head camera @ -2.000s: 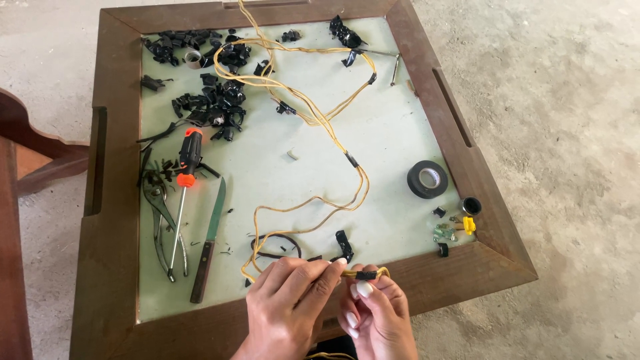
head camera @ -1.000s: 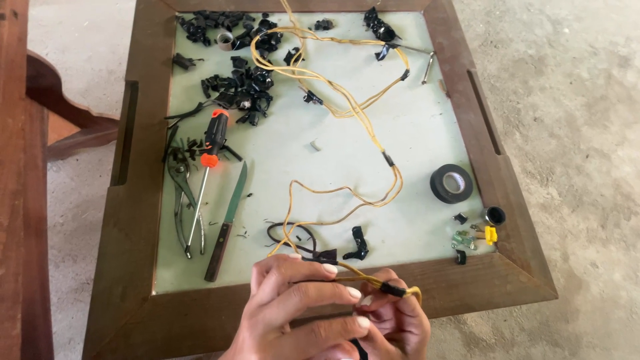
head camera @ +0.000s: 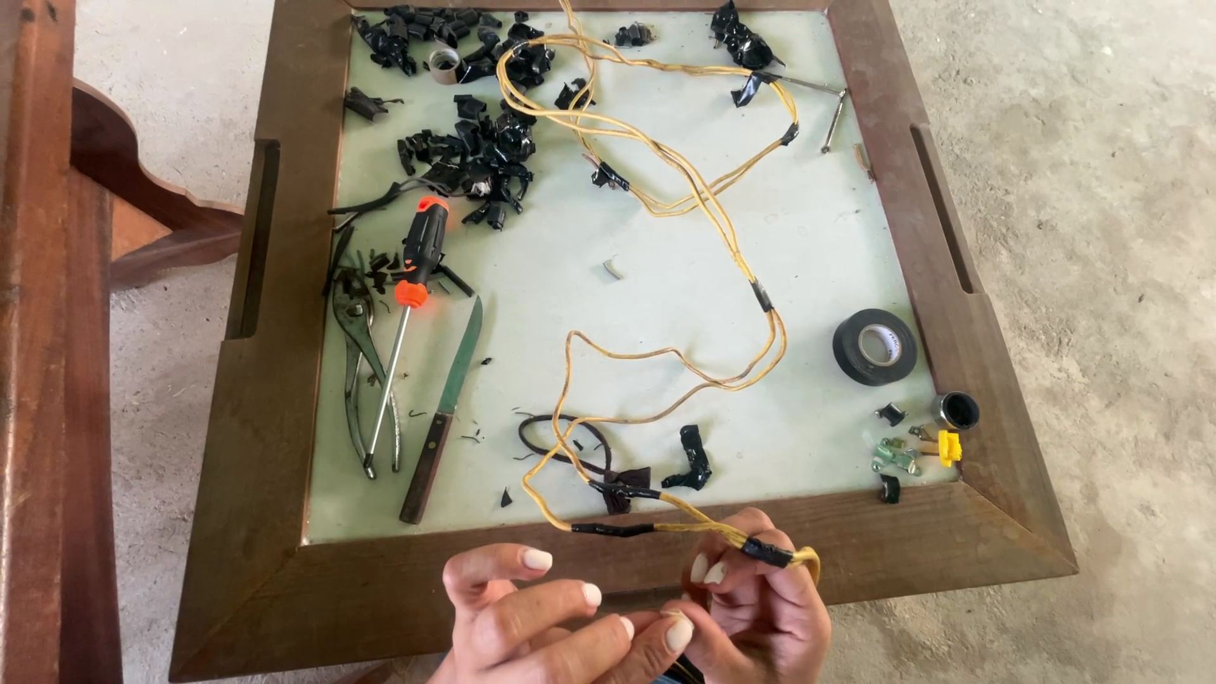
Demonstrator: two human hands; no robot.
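Yellow twin electrical wire (head camera: 708, 195) loops across the pale table panel, with black tape wrapped around several spots. Its near end reaches my right hand (head camera: 760, 598), where a black-taped joint (head camera: 766, 552) lies against the curled fingers, the wire bending just beyond. My left hand (head camera: 560, 617) is beside it at the bottom, fingers spread, its thumb and a fingertip meeting my right thumb at a small, thin piece of wire. Two taped sections (head camera: 613, 529) lie just above my left hand, over the table's near edge.
The wooden table frame (head camera: 988, 380) surrounds the panel. On the left lie a kitchen knife (head camera: 442, 408), a screwdriver (head camera: 425, 237), pliers (head camera: 353, 323) and black tape scraps (head camera: 484, 152). On the right are a roll of black electrical tape (head camera: 875, 347) and a yellow part (head camera: 948, 448).
My left hand's fingers have moved off the wire and spread, and both hands have come lower, below the taped joint. The view has shifted so the table sits further right.
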